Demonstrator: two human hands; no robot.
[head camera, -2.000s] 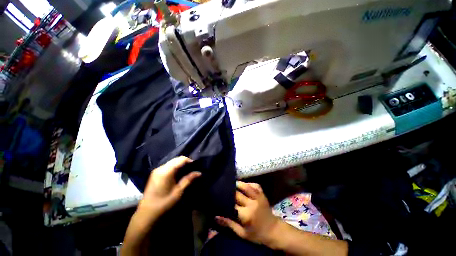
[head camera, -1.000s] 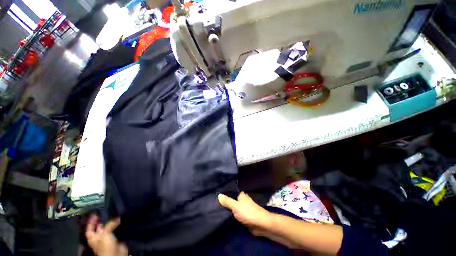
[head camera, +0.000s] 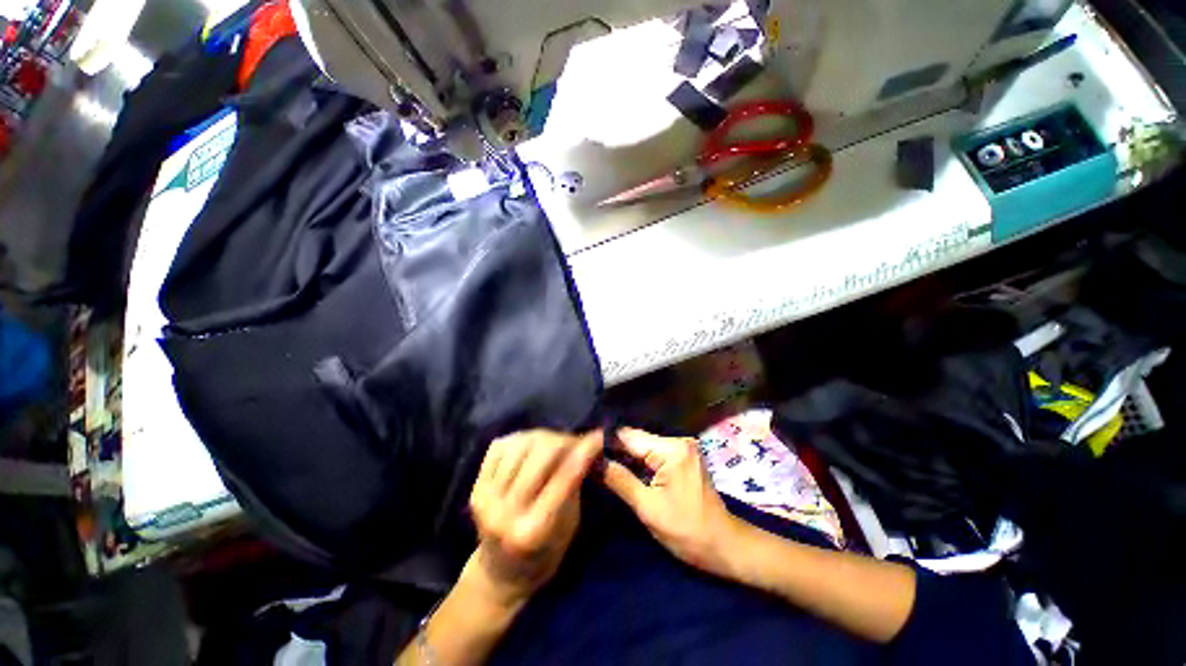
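Note:
The black garment piece (head camera: 286, 377) lies over the left of the machine table and hangs over its front edge. Shiny grey-black lining (head camera: 481, 299) lies wrinkled on it, with a small white label (head camera: 468, 184) near the needle area (head camera: 501, 124). The cloth's right edge runs from under the machine head down to my hands. My left hand (head camera: 527, 501) and my right hand (head camera: 670, 492) meet at that edge, below the table's front, fingertips pinching the cloth close together.
Scissors with red and orange handles (head camera: 767, 156) lie under the machine arm (head camera: 845, 52), beside fabric scraps (head camera: 718, 59). A teal box with round metal parts (head camera: 1054, 195) sits at the right of the white table (head camera: 780, 267). Dark cloth pieces (head camera: 897, 416) lie in a pile at lower right.
My left hand has come from the lower left to the cloth's right edge beside my right hand. The lower cloth has shifted and spread left. The view has moved so the machine sits higher.

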